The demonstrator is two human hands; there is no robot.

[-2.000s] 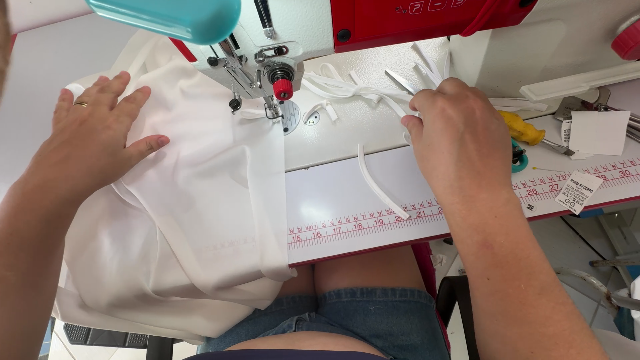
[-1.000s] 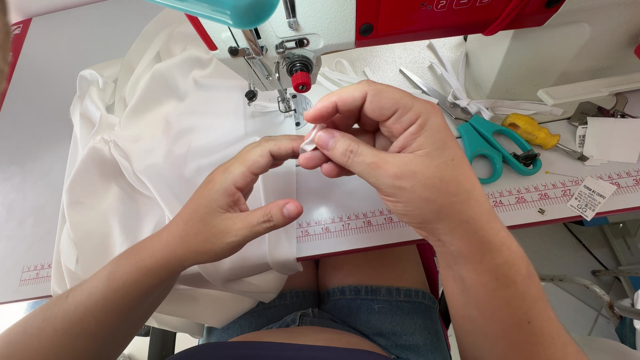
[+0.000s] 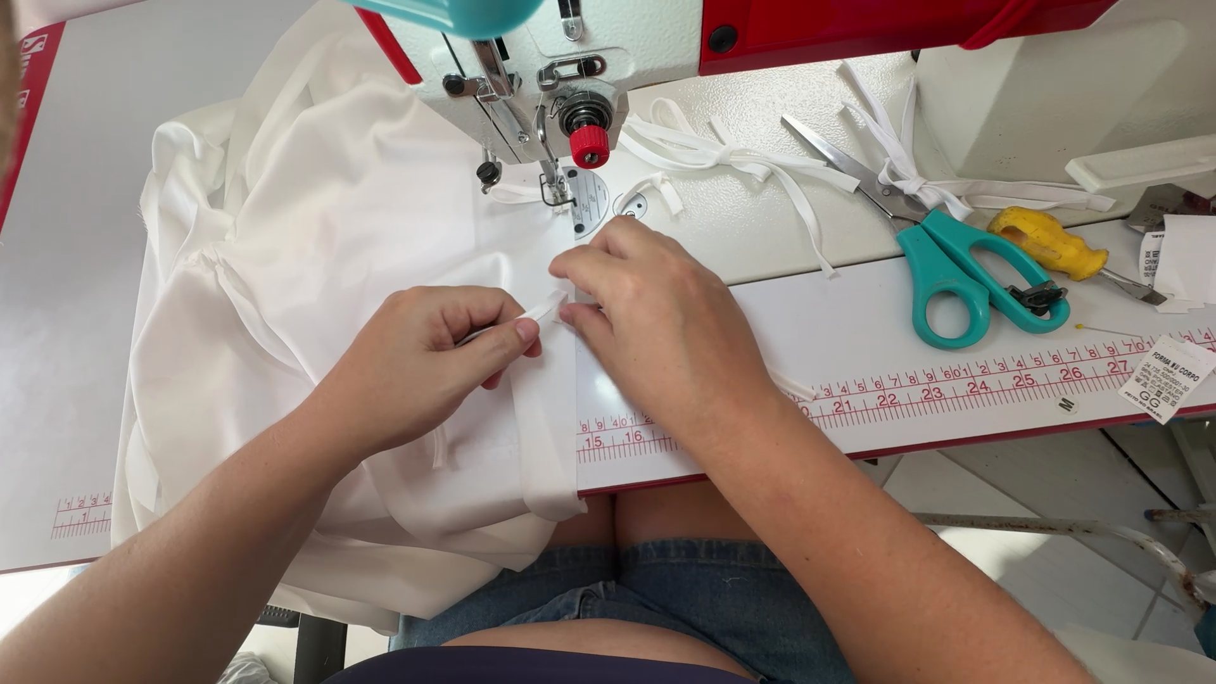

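My left hand [image 3: 432, 356] pinches a narrow white fabric strip [image 3: 546, 307] between thumb and fingers, and a tail of it hangs below the hand. Close on its right, my right hand [image 3: 655, 318] has thumb and index finger apart near the strip's end; whether they touch it I cannot tell. Both hands are above white fabric [image 3: 313, 256], which is spread over the left of the table and hangs over its front edge. The presser foot [image 3: 556, 190] of the sewing machine [image 3: 655, 38] stands just behind the hands, at the fabric's right edge.
More white strips [image 3: 722, 152] lie on the machine bed. To the right are teal-handled scissors [image 3: 936, 285], a yellow-handled screwdriver [image 3: 1050, 242], a pin and a printed label [image 3: 1168, 378]. A ruler scale [image 3: 912, 394] runs along the table's front edge.
Two seconds ago my left hand lay flat on the fabric and my right held the scissors; the scissors now lie on the table. Since one second ago the hands have shifted, with the strip now in my left.
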